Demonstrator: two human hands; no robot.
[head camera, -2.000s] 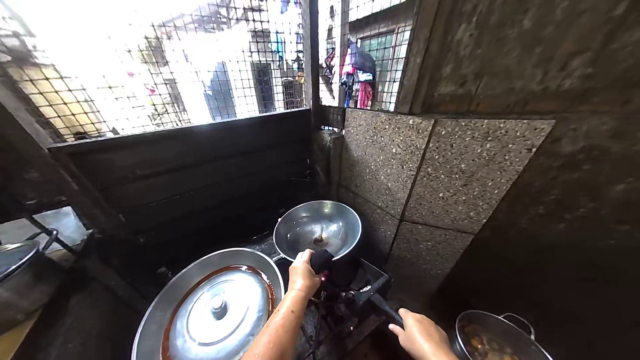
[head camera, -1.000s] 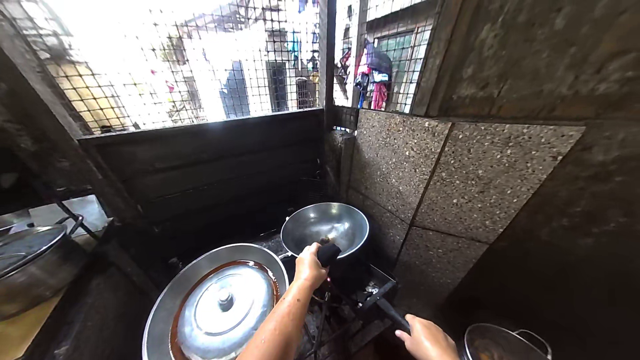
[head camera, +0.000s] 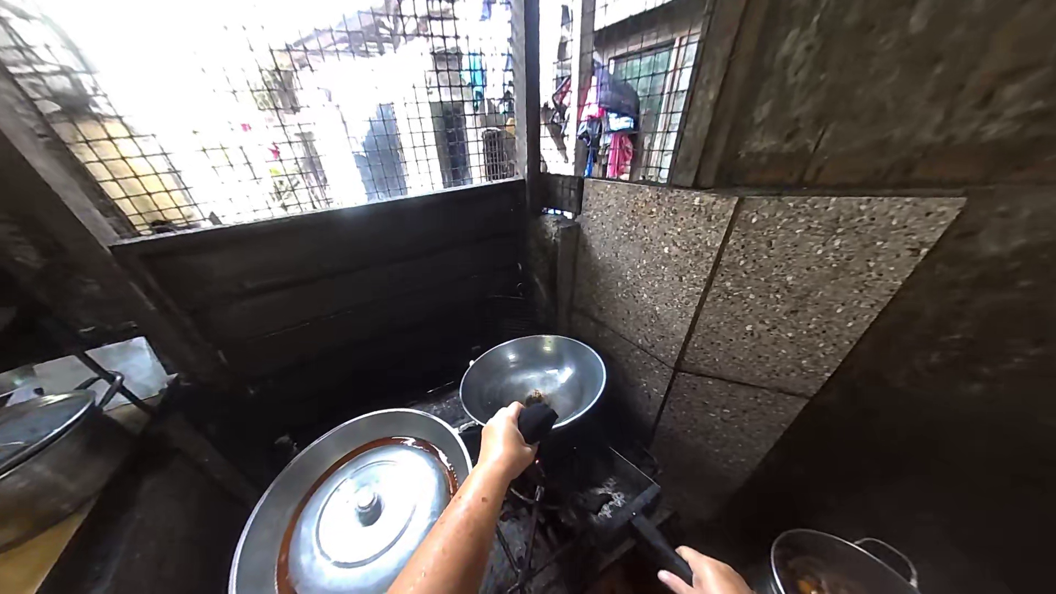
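Note:
A metal wok (head camera: 528, 371) sits on the dark stove at the centre, with a small amount of something brown in its bottom. My left hand (head camera: 505, 441) is at the wok's near rim, closed around a black object (head camera: 537, 421) that looks like a handle or cloth. My right hand (head camera: 705, 573) grips a dark handle (head camera: 660, 546) that leads to a black metal tray or scoop (head camera: 615, 499) holding greyish bits. Left of my left forearm lies a wide metal pan (head camera: 272, 503) of reddish-brown liquid, with a round metal lid (head camera: 371, 503) resting inside.
At the far left stands a lidded pot (head camera: 49, 462). A metal pot (head camera: 796, 544) with a loop handle and food inside is at the lower right. Dark boards (head camera: 346, 289) and pebbled wall panels (head camera: 759, 289) close in the corner behind the wok, below wire mesh (head camera: 330, 115).
Both hands keep their holds, the left at the wok's near rim and the right on the dark handle. The view shifts slightly.

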